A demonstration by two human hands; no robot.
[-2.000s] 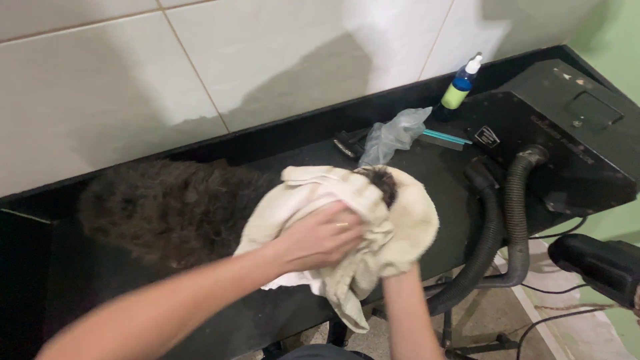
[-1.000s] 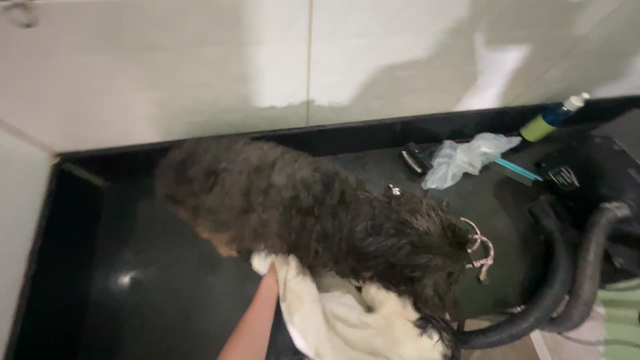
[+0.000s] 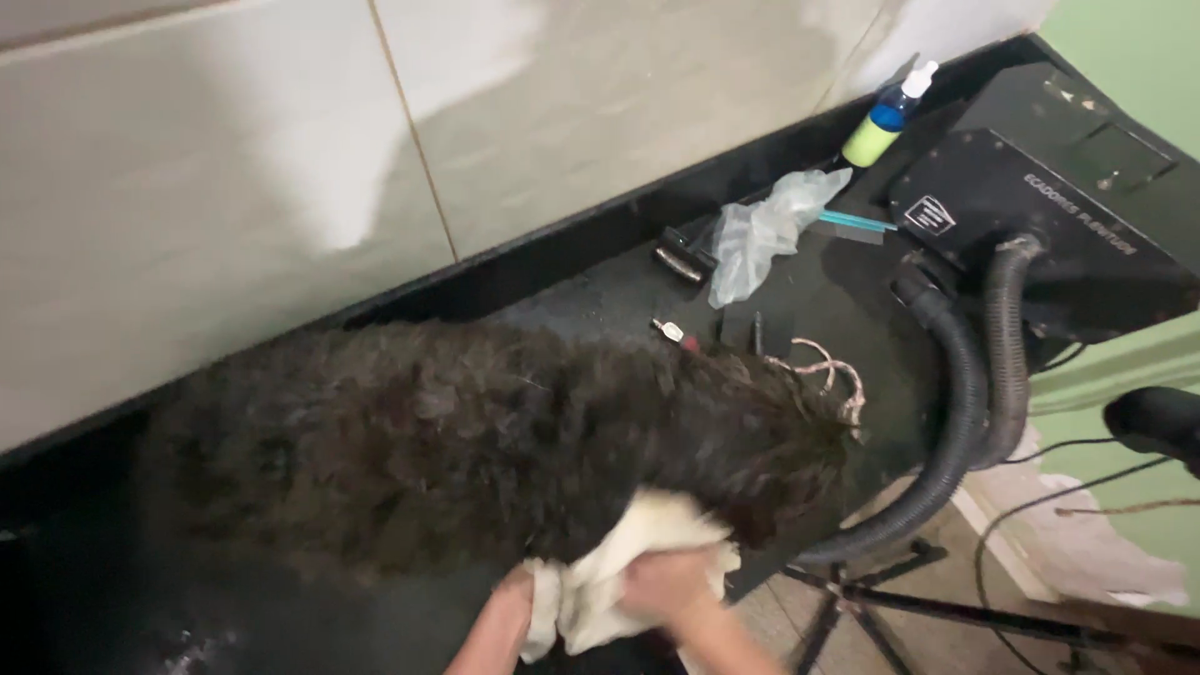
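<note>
A dog with dark, damp-looking curly fur [image 3: 487, 431] stretches across the black table, its head end toward the right. A cream towel [image 3: 609, 581] lies against its near side, low in the view. My right hand [image 3: 670, 586] grips the towel's right part, blurred by motion. At the towel's left edge is my left hand [image 3: 511, 609], its fingers hidden behind the cloth. A pale twisted rope [image 3: 848, 389] and a small metal clip [image 3: 670, 330] lie by the dog's head and neck.
A black dryer box [image 3: 1041, 206] with ribbed hoses [image 3: 966, 403] stands at the right. Near the wall are a blue bottle with a yellow-green label [image 3: 872, 136], a crumpled clear plastic bag [image 3: 764, 230], turquoise sticks [image 3: 858, 221] and a dark brush-like tool [image 3: 682, 258]. A black stand [image 3: 839, 591] is below.
Two seconds ago the towel covered the dog's head; now the head end is uncovered and the towel is at its near side. My right hand, out of view one second ago, is back on the towel.
</note>
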